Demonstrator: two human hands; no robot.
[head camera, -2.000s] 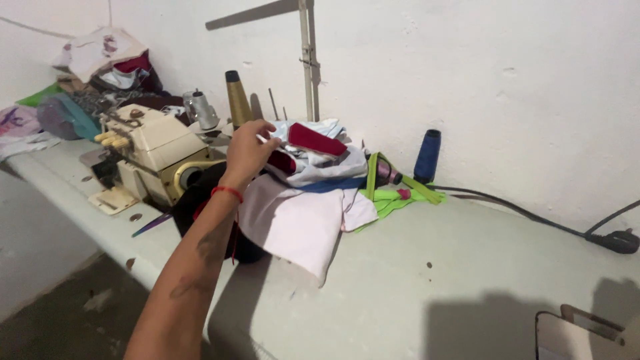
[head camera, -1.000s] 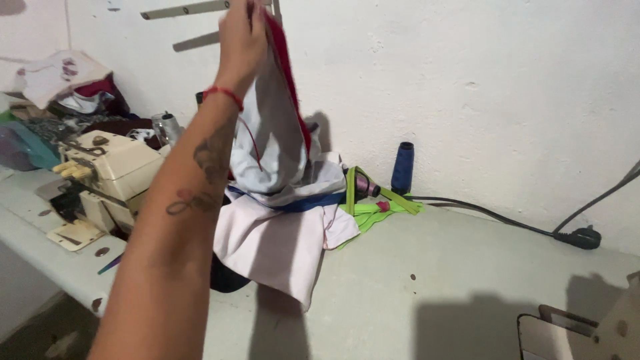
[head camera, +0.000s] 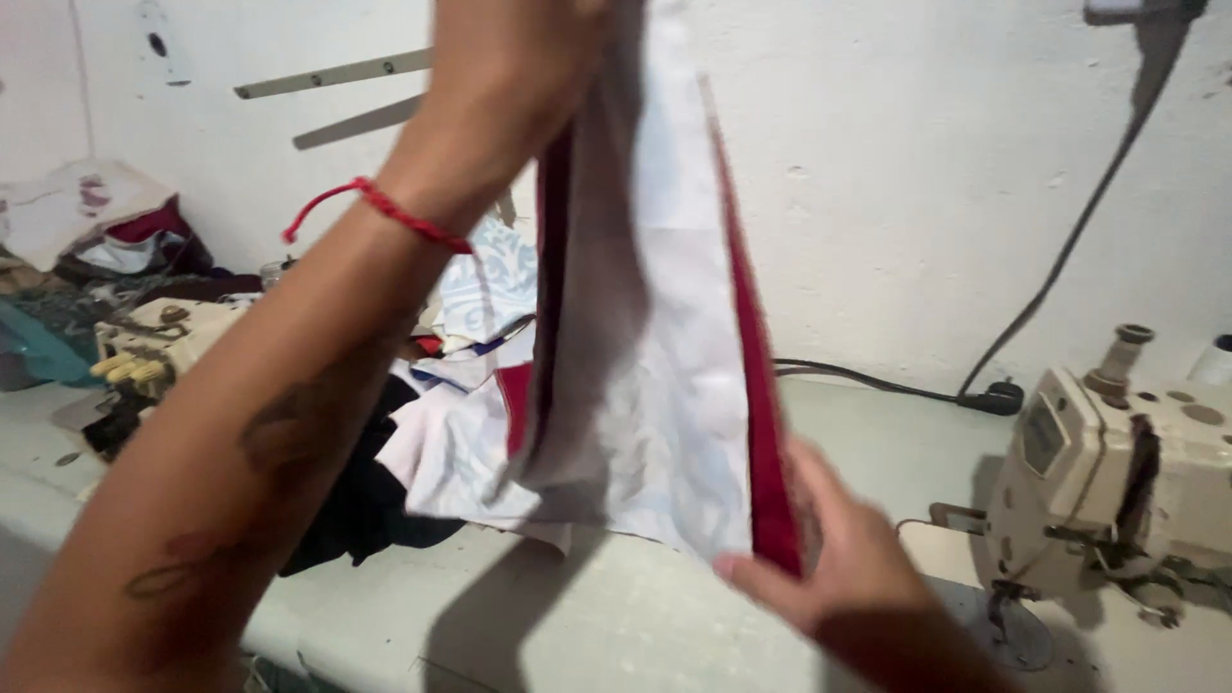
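Observation:
My left hand (head camera: 520, 67), with a red braided cord at the wrist, is raised at the top of the head view and grips the upper end of a white and dark red fabric piece (head camera: 664, 385). The cloth hangs down over the table, blurred in part. At its lower right edge, my right hand (head camera: 837, 549) pinches the dark red border between thumb and fingers. Behind the hanging cloth lies a pile of patterned light blue and white cloth (head camera: 491, 279), with black fabric (head camera: 375, 491) beside it.
An industrial sewing machine (head camera: 1088, 481) stands at the right; another machine (head camera: 173, 332) is at the left, partly behind my left forearm. Farther left is a fabric heap (head camera: 106, 231). A black cable with a plug (head camera: 996, 397) lies by the wall on the pale tabletop (head camera: 674, 616).
My left hand has lifted the white and dark red cloth from the pile. My right hand has come into view and taken hold of its lower edge. The view has swung right.

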